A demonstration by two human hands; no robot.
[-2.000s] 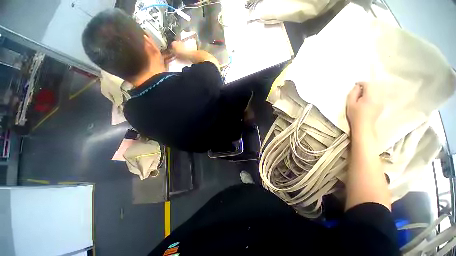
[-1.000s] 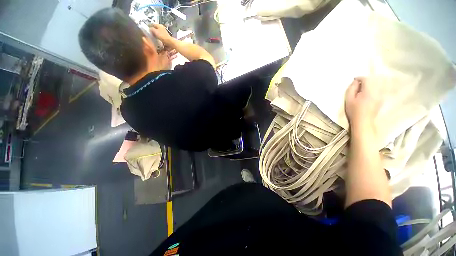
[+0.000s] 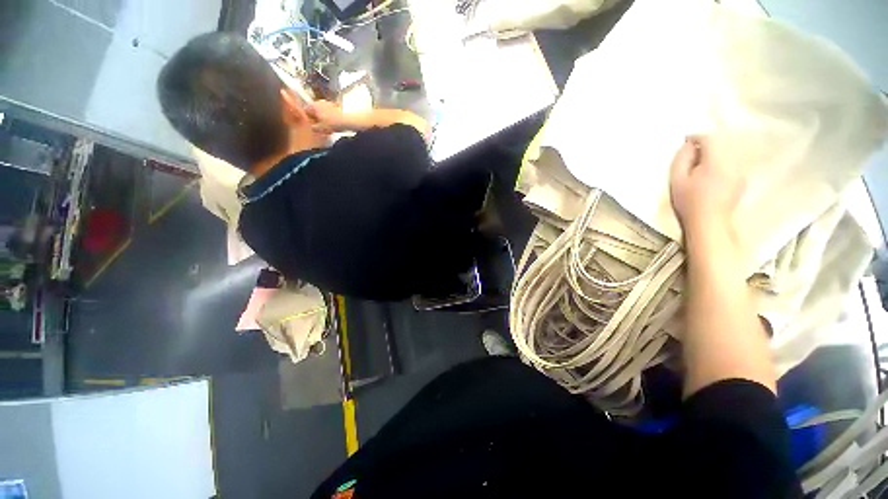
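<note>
My right hand (image 3: pixel 703 183) rests on the upper bag body (image 3: pixel 647 117) of a beige bag pile at the right. Its fingers are curled; whether they pinch the fabric is hidden. My bare forearm comes up from the lower right. Long beige shoulder straps (image 3: pixel 594 312) hang in loops from the pile, left of my forearm. The pale fabric is overexposed. My left hand is not in view.
A person in black (image 3: pixel 351 219) sits at the left, working at a machine table (image 3: pixel 487 93). Another beige bag (image 3: pixel 294 320) lies low behind them. Blue plastic (image 3: pixel 804 437) is below the pile. A white surface (image 3: pixel 131 443) stands lower left.
The view has shifted slightly. The seated person's hand moved about near the machine and is now close to their face. My right hand has stayed on the pile, fingers curled.
</note>
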